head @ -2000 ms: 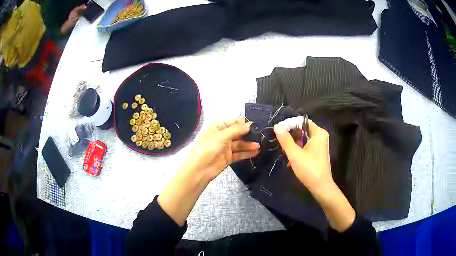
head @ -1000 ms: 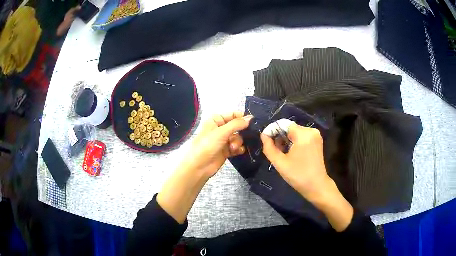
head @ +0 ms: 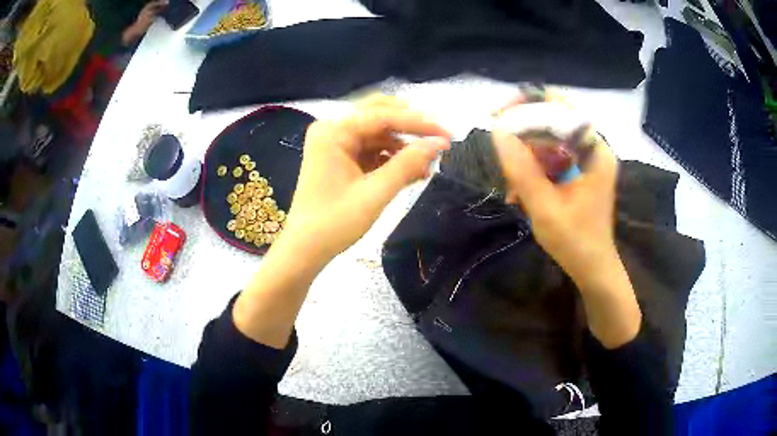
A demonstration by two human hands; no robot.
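Observation:
The dark trousers (head: 528,289) lie on the table with pale loose threads on them. My left hand (head: 362,174) is raised above the table, left of the trousers, with thumb and fingertips pinched together; a small pale thing shows at the fingertips, too blurred to name. My right hand (head: 558,183) is raised over the trousers' upper part, blurred, with a white wrap (head: 545,119) at the fingers. It holds the snips (head: 566,169), dark with a blue part, in the palm. No needle can be made out.
A round black dish (head: 256,140) with gold buttons (head: 256,209) is partly behind my left hand. A white jar (head: 181,180), red tin (head: 163,252) and black phone (head: 94,253) lie left. Dark garments (head: 409,51) and a button bowl (head: 230,25) lie beyond. A person's hand (head: 143,21) shows upper left.
Both hands have risen away from the cloth, and my left hand no longer pinches the trousers' edge. The trousers now lie flatter, with more dark cloth showing and less pinstripe.

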